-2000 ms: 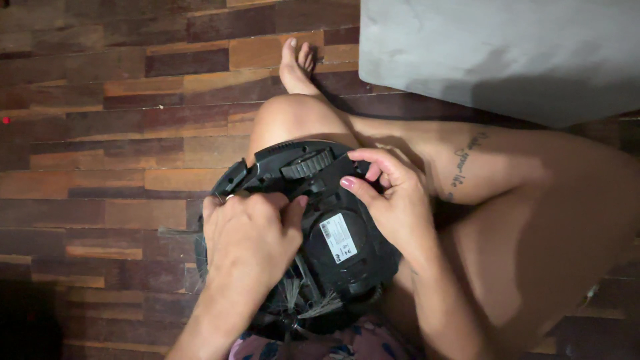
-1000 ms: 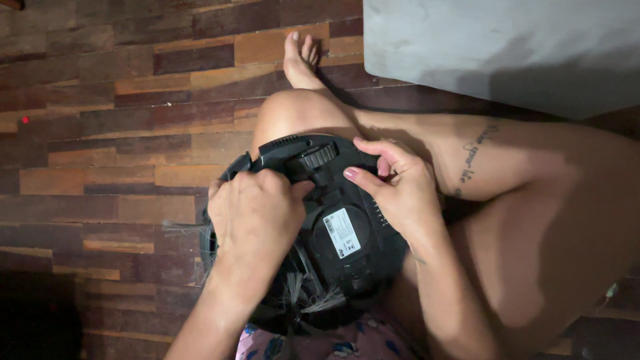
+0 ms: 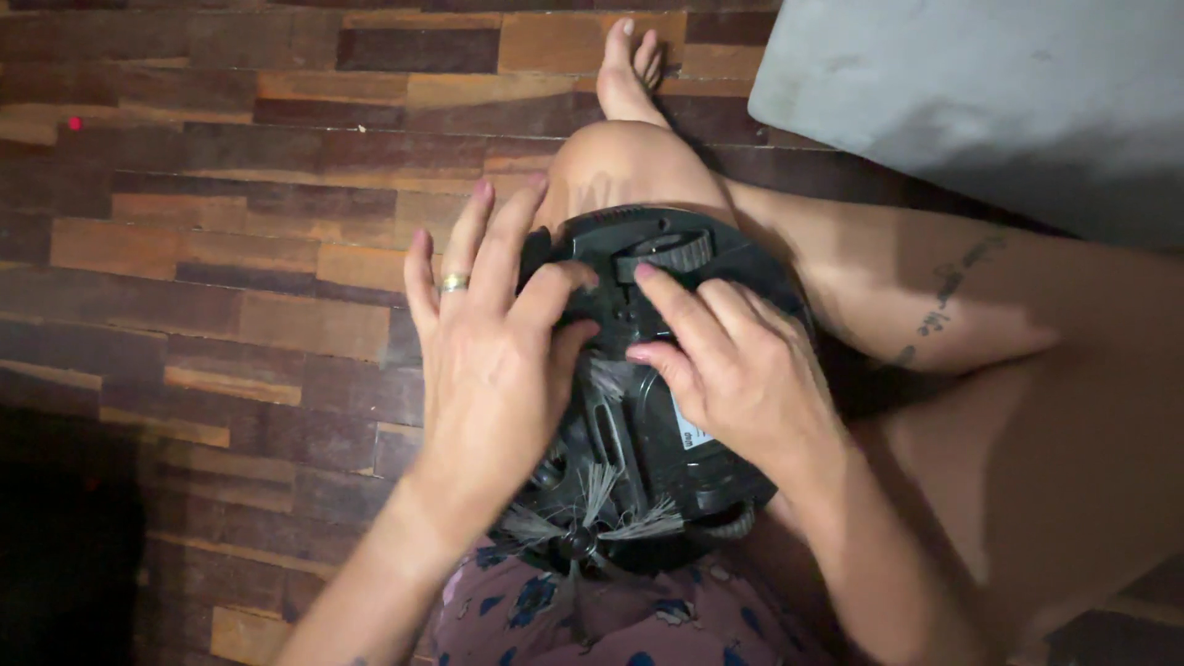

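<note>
A black robot vacuum cleaner (image 3: 731, 476) lies upside down across my lap. One ribbed drive wheel (image 3: 680, 256) shows near its far edge, and a side brush with grey bristles (image 3: 580, 539) is at its near edge. My left hand (image 3: 490, 361) is over the left part of the underside, thumb and index finger bent toward each other at the body; whether they pinch a part cannot be told. My right hand (image 3: 749, 370) rests over the right part, index fingertip at the wheel and thumb just below it. It partly hides a white label (image 3: 692, 427).
Beneath me is a wooden parquet floor (image 3: 277, 314). A light grey padded surface (image 3: 971, 92) fills the upper right. My bare foot (image 3: 629, 74) is beyond the vacuum, and a dark shape (image 3: 65, 546) stands at the lower left.
My left hand has opened its outer fingers from a curled grip at the vacuum's left edge. My right hand has moved left over the underside, its index finger now at the wheel.
</note>
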